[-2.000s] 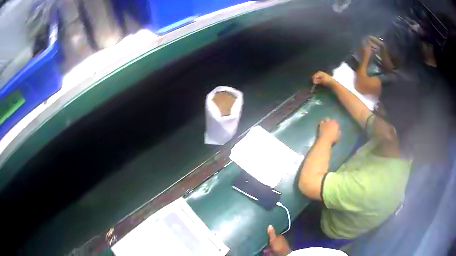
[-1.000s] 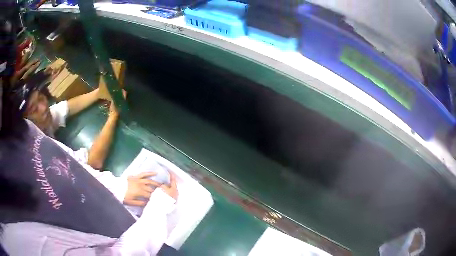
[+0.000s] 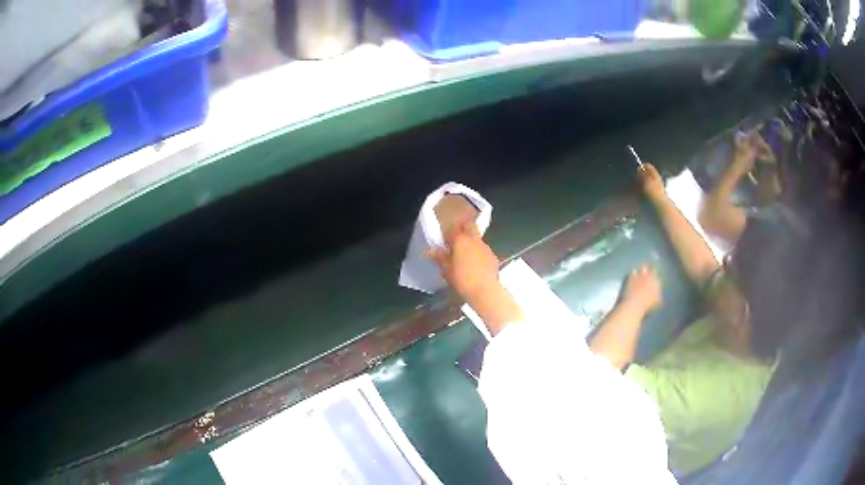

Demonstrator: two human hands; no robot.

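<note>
An upright white bag (image 3: 423, 248) with a brownish inside stands on the dark conveyor belt, near its front edge. My right hand (image 3: 469, 265), bare below a white sleeve, reaches in from the lower right. Its fingers are at the bag's near rim and grip it, partly hiding the opening. A flat white stack (image 3: 541, 294) lies on the green bench beyond my sleeve, partly covered by my forearm. A white tray (image 3: 327, 440) with a greyish inside lies at the bottom edge of the view. My left hand is not in view.
A neighbour's bare arms (image 3: 616, 332) and green shirt are close on the right, with another person's arms beyond. Blue bins (image 3: 142, 109) stand on the white shelf (image 3: 313, 90) behind the belt. A dark phone (image 3: 469, 360) is mostly hidden by my sleeve.
The view swung left, then back right. My right hand, low at the bottom edge two seconds ago, is now up at the white bag and has taken hold of its rim.
</note>
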